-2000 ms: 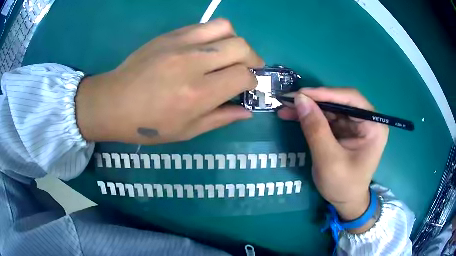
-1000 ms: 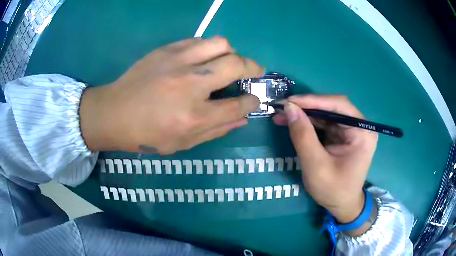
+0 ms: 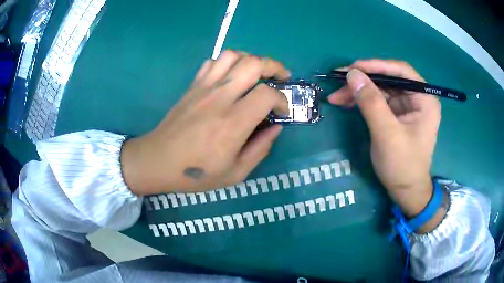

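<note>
A small black watch housing with a silver and white circuit board (image 3: 301,102) lies on the green mat in front of me. My left hand (image 3: 218,119) is on its left side, fingers at its upper and lower edges and one fingertip on the board. My right hand (image 3: 395,119) holds black VETUS tweezers (image 3: 406,84), tips pointing left, just above the housing's upper right corner and apart from the board. A clear sticker sheet (image 3: 362,207) with two rows of white L-shaped stickers (image 3: 254,219) lies below the housing, its upper left part hidden by my left hand.
White gridded spare sheets (image 3: 61,66) lie at the upper left, beside a shiny clear plastic bag (image 3: 27,61). A thin white line (image 3: 225,30) and a wide curved white line (image 3: 442,27) mark the green mat (image 3: 149,38). My right wrist wears a blue strap (image 3: 428,213).
The tweezers have moved off the board to the upper right. My left fingertip now presses on the board. The sticker sheet appears tilted and shifted right, as the whole view has turned.
</note>
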